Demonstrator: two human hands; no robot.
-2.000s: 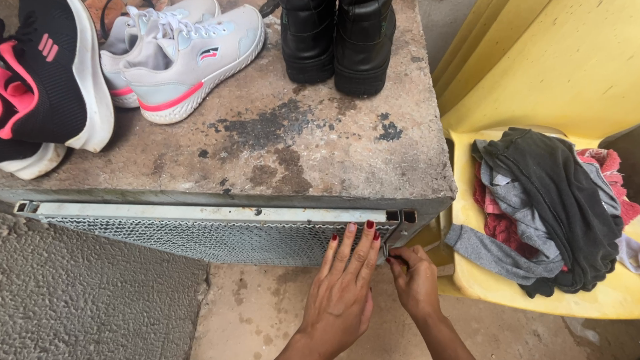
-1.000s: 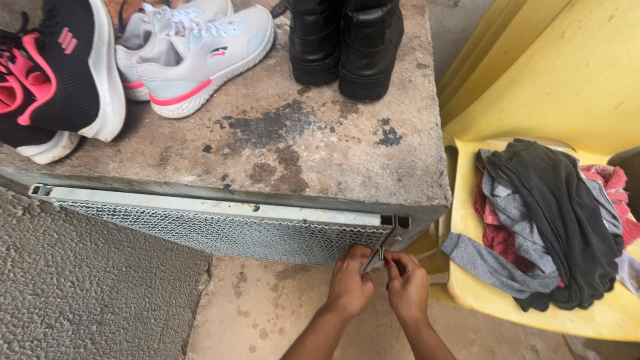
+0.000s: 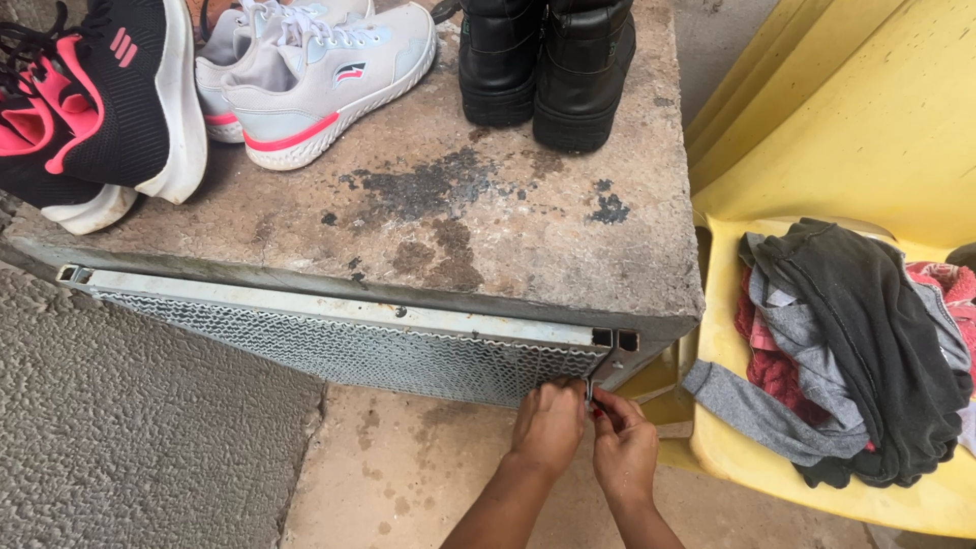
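Note:
A metal-framed wire mesh door [image 3: 343,347] covers the front of a concrete structure below its top slab. At the door's right edge, my left hand [image 3: 550,423] has its fingers curled by the mesh and frame. Close beside it on the right, my right hand [image 3: 624,438] pinches at a small metal latch or wire piece [image 3: 589,390] with thumb and index finger. The fingertips of my left hand are hidden, so its hold is unclear.
Black and pink sneakers [image 3: 122,99], pale grey sneakers [image 3: 328,84] and black boots [image 3: 576,76] stand on the concrete slab [image 3: 518,213]. To the right, a yellow plastic chair [image 3: 808,488] bears a pile of clothes [image 3: 846,335]. A rough grey wall [image 3: 137,427] is at the left.
My left hand, spread against the mesh two seconds ago, has moved right to the door's edge and curled its fingers. My right hand stays near the latch area.

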